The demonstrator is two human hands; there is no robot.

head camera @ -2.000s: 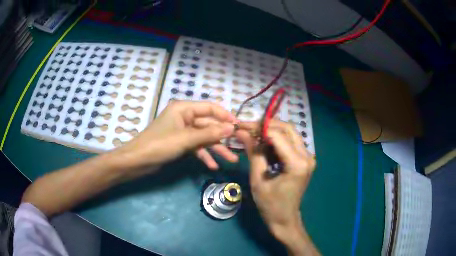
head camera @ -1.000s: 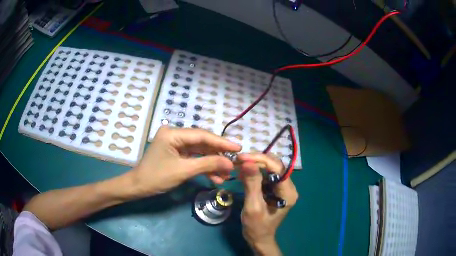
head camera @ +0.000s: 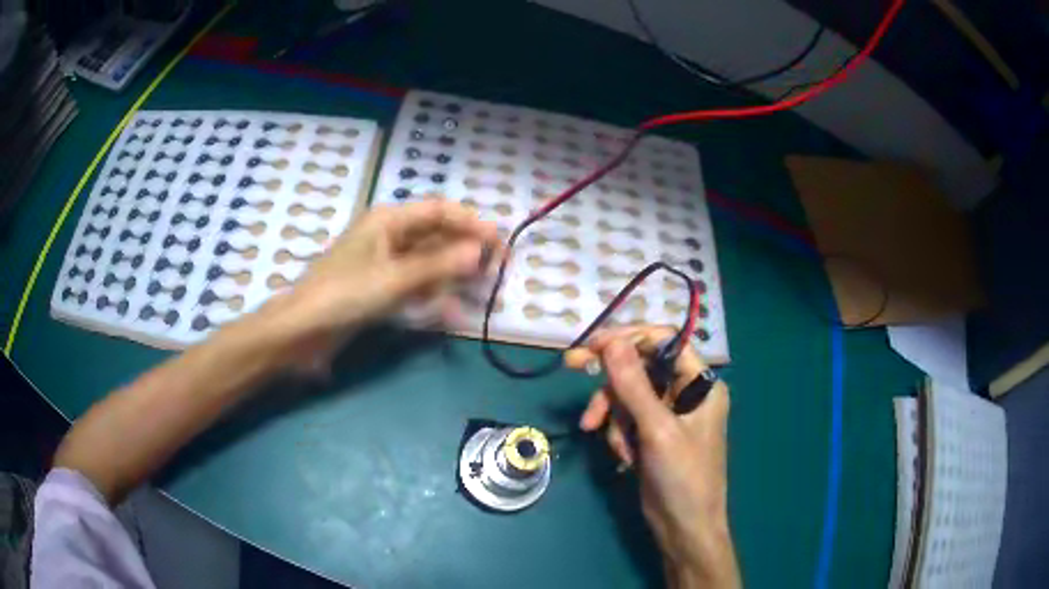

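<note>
My left hand (head camera: 420, 259) is blurred over the lower left part of the right foam tray (head camera: 552, 247). A small dark spot shows at its fingertips; whether this is a small round component is unclear. My right hand (head camera: 673, 443) is closed around a wired hand tool, whose black end (head camera: 695, 391) sticks out above the hand. A small pale spot shows by its index fingertip. The metal fixture (head camera: 504, 477) stands on the green mat between and below my hands, with its brass collar (head camera: 527, 450) on top.
Red and black leads (head camera: 581, 184) loop over the right tray to the tool. The left foam tray (head camera: 213, 219) lies beside it, mostly filled with dark parts. Cardboard (head camera: 886, 236) lies upper right, spare trays (head camera: 961, 489) at the right edge.
My hands were together at a small part; they are now apart. My left hand has moved up and left, my right hand to the right with the tool. The leads hang in a wider loop.
</note>
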